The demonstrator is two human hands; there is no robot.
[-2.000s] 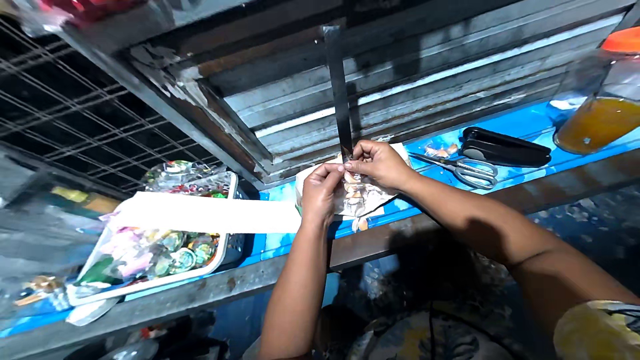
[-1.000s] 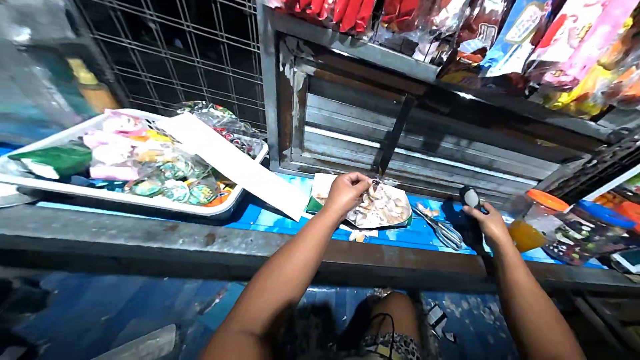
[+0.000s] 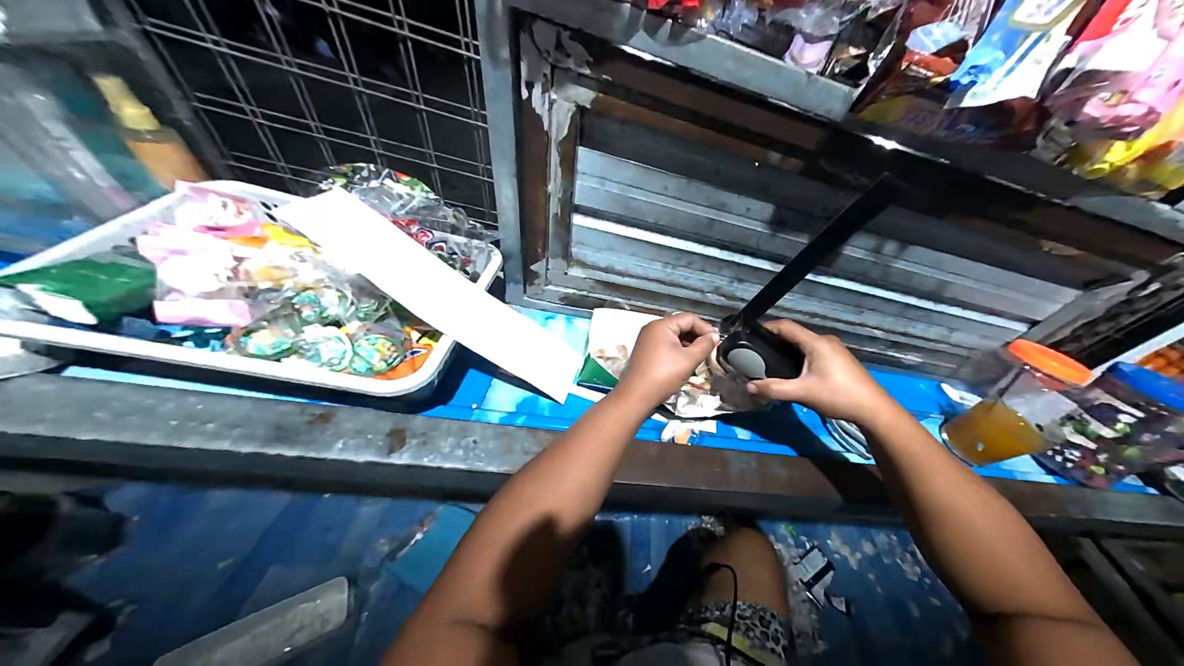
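My right hand (image 3: 823, 370) grips a black stapler-like device (image 3: 772, 354) with a grey oval on its end, above a pile of small packets (image 3: 698, 400) on the blue-covered counter. My left hand (image 3: 671, 359) pinches something small at the device's near end; the fingers hide most of it. A dark flat strip (image 3: 814, 250) rises behind the device against the metal shutter. A long white strip of card (image 3: 444, 296) slopes from the white basket (image 3: 435, 370) down to the counter, left of my left hand.
The basket holds wrapped packets (image 3: 264, 291). Scissors (image 3: 849, 435) lie partly hidden by my right forearm. Jars, one with orange contents (image 3: 994, 430), stand at right. Packets (image 3: 1017, 55) hang above. A metal edge (image 3: 277, 435) borders the counter.
The black device lay on the counter two seconds ago; my right hand lifted it at the right one second ago and has brought it left, against my left hand's fingers.
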